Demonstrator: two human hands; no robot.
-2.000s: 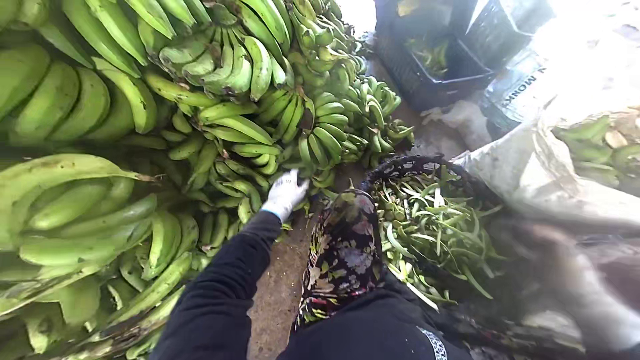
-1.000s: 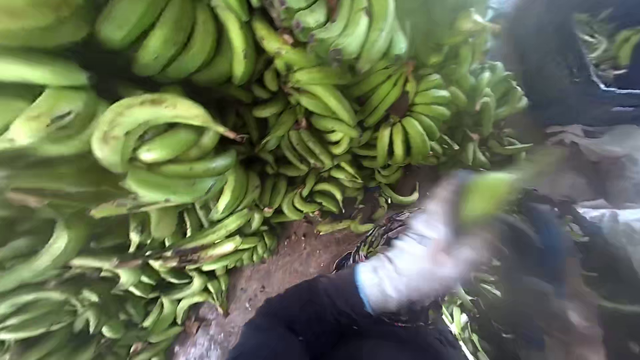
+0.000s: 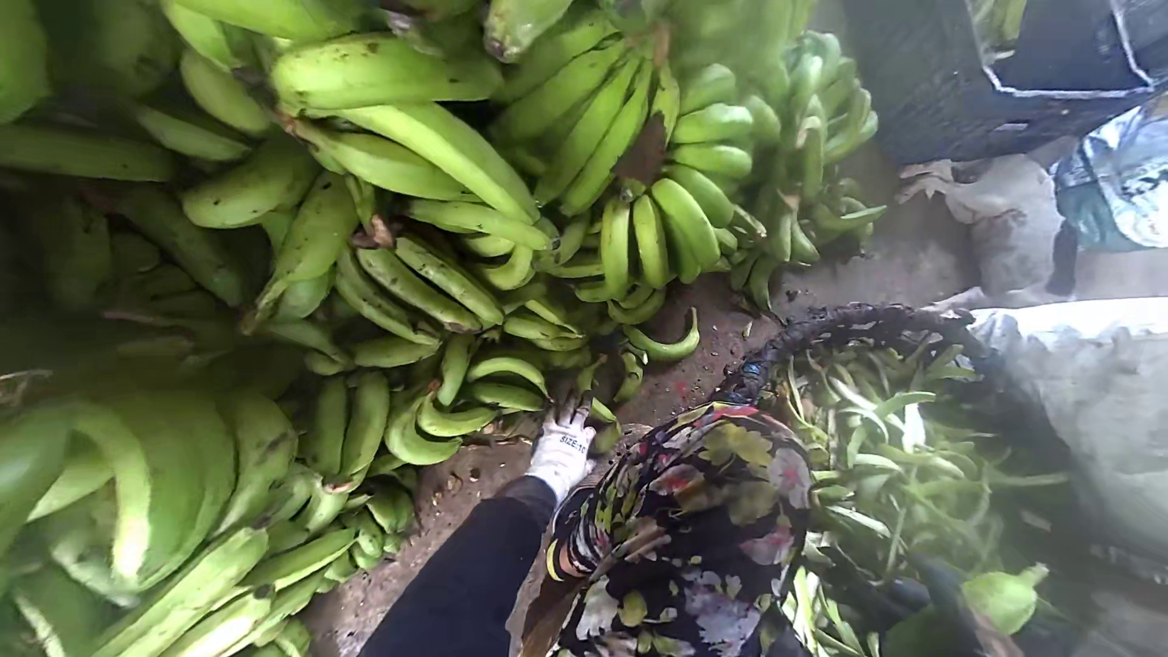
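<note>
My left hand [image 3: 564,447], in a white glove with dark fingertips, reaches down at the near edge of a large heap of green plantains [image 3: 447,292]. Its fingers are spread and touch the small loose plantains [image 3: 598,415] by the floor; no firm grip shows. A single curved green plantain [image 3: 671,345] lies farther up on the floor. At the lower right, over a black-rimmed basket [image 3: 849,319] of thin green peel strips [image 3: 903,456], is a blurred green fruit [image 3: 999,599]. A dark shape beside it may be my right hand, but I cannot tell.
My knee in dark flowered cloth [image 3: 693,529] stands between the heap and the basket. A dark crate [image 3: 940,100] is at the upper right, with pale sacking [image 3: 1004,219] below it. A whitish sack [image 3: 1095,392] borders the basket's right side.
One second ago my left hand was off to the right with a green fruit in it; now it is back at the heap's edge without that fruit. The view has shifted.
</note>
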